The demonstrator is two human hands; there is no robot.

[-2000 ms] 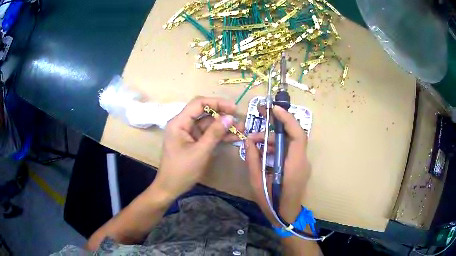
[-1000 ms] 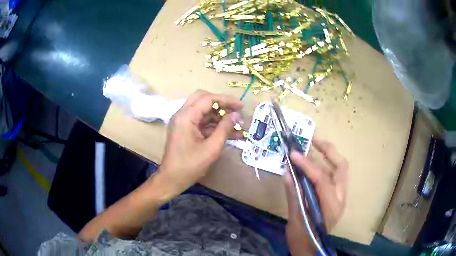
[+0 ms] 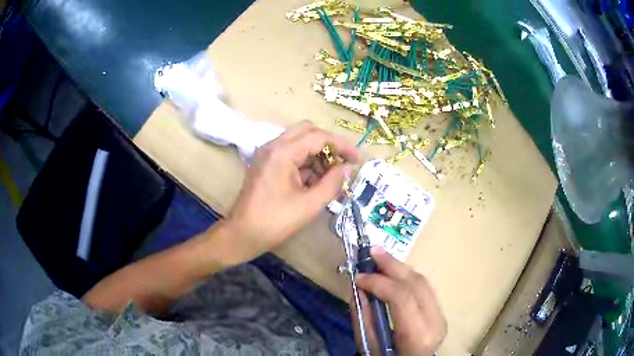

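My left hand (image 3: 285, 184) pinches a brass contact strip (image 3: 329, 154) between thumb and fingers, its lower end at the left edge of the white housing. My right hand (image 3: 403, 299) holds the soldering iron (image 3: 366, 261) like a pen, its metal tip near the strip's lower end; whether they touch is unclear. The open white housing (image 3: 419, 199) lies tilted on the cardboard, with a green circuit board (image 3: 394, 219) and a black component (image 3: 366, 192) inside. A pale thin tube runs along the iron.
A pile of brass strips with green wires (image 3: 389, 76) lies on the cardboard sheet (image 3: 480, 243) beyond the housing. A white cord in clear plastic (image 3: 222, 122) lies at left. A translucent hood (image 3: 587, 149) is at right, above a shallow brown box (image 3: 523, 299) with a black block.
The iron has moved from pointing at the pile, across the housing, to the strip's end at the housing's left edge. My left hand still holds the strip. The whole view has turned and shifted.
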